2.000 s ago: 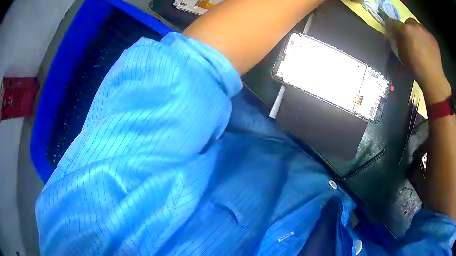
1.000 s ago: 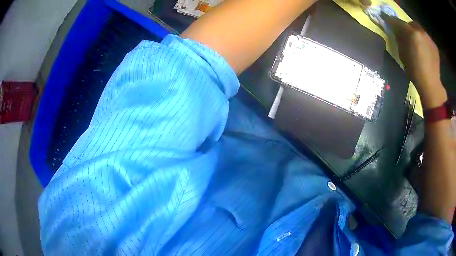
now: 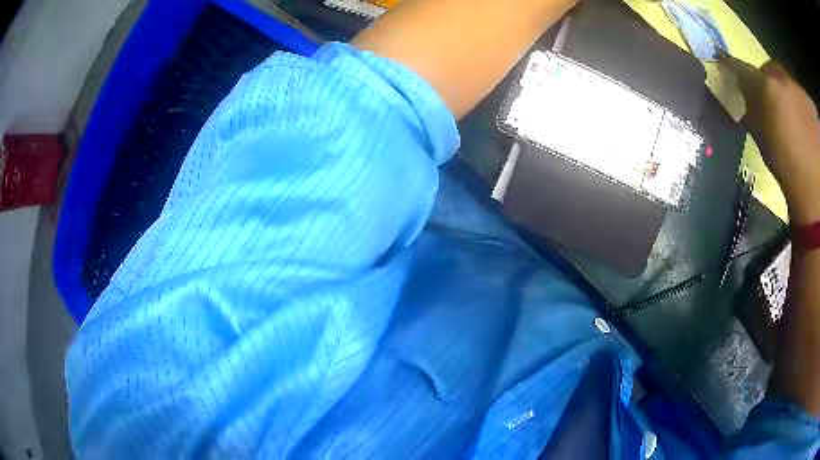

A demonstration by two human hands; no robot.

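Observation:
A phone frame [image 3: 602, 126], glaring white with a dark rim, lies across black foam pads [image 3: 584, 211]. A pale blue-white patch [image 3: 697, 29] lies on yellow paper [image 3: 742, 40] at the upper right. My right hand [image 3: 764, 99] is blurred and dark beside the patch, its fingertips near the patch's lower end. Whether it holds a thin tool cannot be told. A red wristband [image 3: 809, 235] is on that wrist. My left forearm reaches over the bench, but its hand is beyond the top edge.
A blue tote [image 3: 76, 216] stands at the left, a red box [image 3: 31, 171] beyond it. Slim dark tweezers [image 3: 739, 229] and a black coil [image 3: 661, 295] lie on the green mat [image 3: 710, 328]. Another speckled white phone part [image 3: 775, 283] shows by my right forearm. Another part-hidden one [image 3: 360, 7] is at the top.
My right hand has drawn back a little, down and right from the patch, uncovering more of it. More of the speckled part by my right forearm shows. The phone frame stays on the pads.

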